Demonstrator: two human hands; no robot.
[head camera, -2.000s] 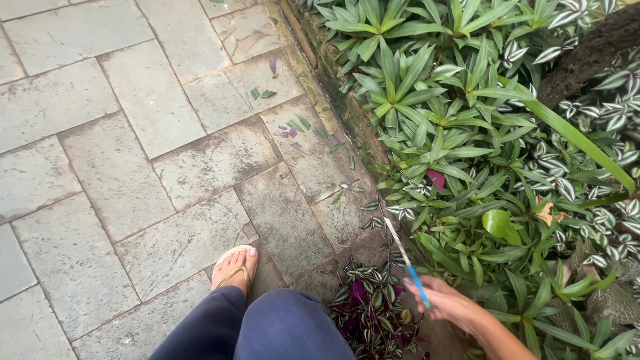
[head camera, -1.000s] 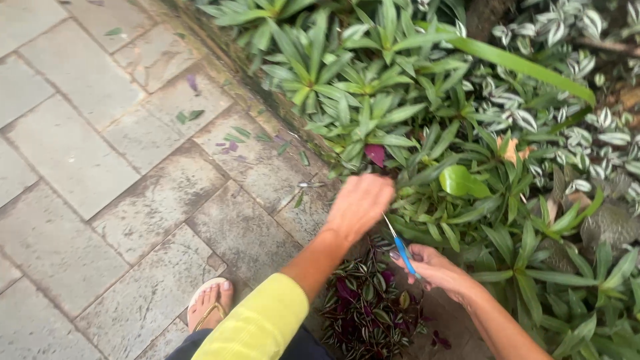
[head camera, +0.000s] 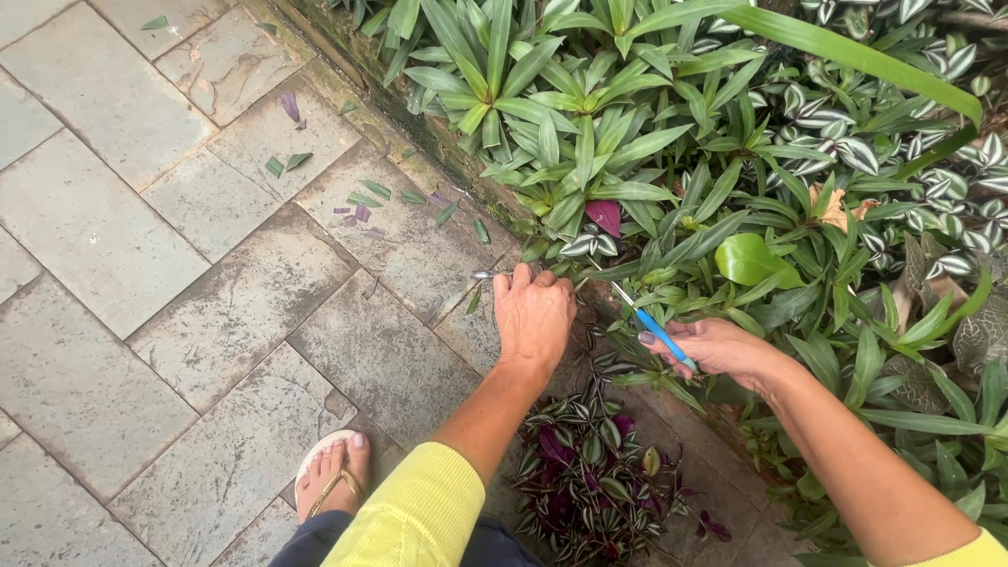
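My left hand (head camera: 535, 315) is at the bed's edge, its fingers curled around thin plant stems (head camera: 583, 283); the fingertips are mostly hidden. A small striped leaf (head camera: 482, 275) shows at its left side. To the right, my right hand (head camera: 709, 346) holds a slim tool with a blue handle (head camera: 663, 335) and a thin metal blade, possibly scissors. The blade points up and left towards striped leaves (head camera: 591, 244) below a purple leaf (head camera: 604, 216). Beneath my hands, a heap of striped green and purple cuttings (head camera: 598, 480) lies on the paving.
A low mossy curb (head camera: 409, 134) separates the stone paving (head camera: 260, 291) from dense green plants (head camera: 583, 157). Cut leaf pieces (head camera: 362, 213) are scattered on the stones. A long green blade-like leaf (head camera: 858, 55) arches over the bed. My sandalled foot (head camera: 335, 472) is at lower left.
Two seconds ago only my right hand was in view, with the blue-handled tool. My left hand has come in and, since one second ago, has moved down and left relative to the purple leaf.
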